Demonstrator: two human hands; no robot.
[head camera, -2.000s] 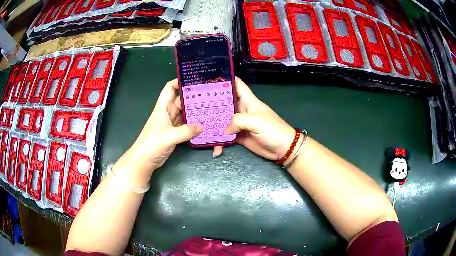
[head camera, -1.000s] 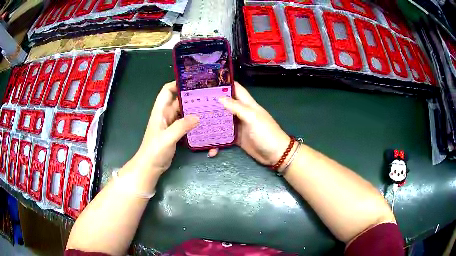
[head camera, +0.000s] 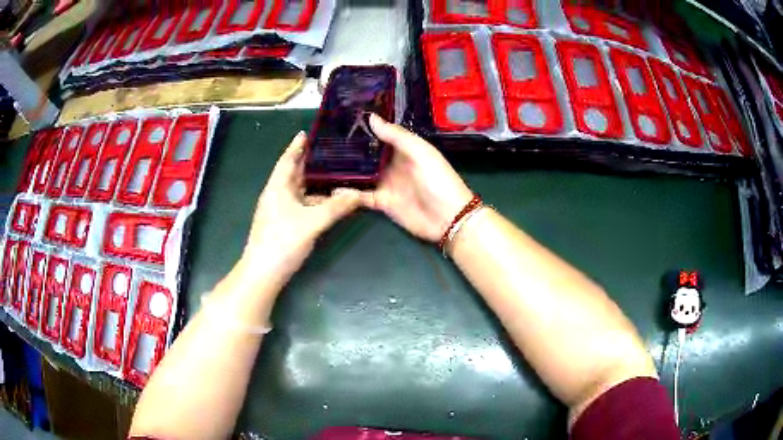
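Note:
A smartphone (head camera: 348, 129) in a dark reddish case is held tilted over the back middle of the bench. Its screen is dark with faint lines and a small light shape, and no pink keyboard shows. My left hand (head camera: 288, 210) holds its lower left side, thumb along the bottom edge. My right hand (head camera: 416, 176) holds its right side, thumb over the screen. The fingers behind the phone are hidden.
A tray of red plastic frames (head camera: 112, 232) lies at left. A tray stack with red frames (head camera: 592, 86) stands back right, another tray (head camera: 197, 26) back left above a tan strip (head camera: 180, 99). A cartoon charm on a white cord (head camera: 686, 305) lies at right on the green mat (head camera: 515, 361).
The phone has moved up, away from me, and tilted back. Its pink keyboard is gone and the screen is dark. Both hands moved with it, and my left thumb has gone to the bottom edge.

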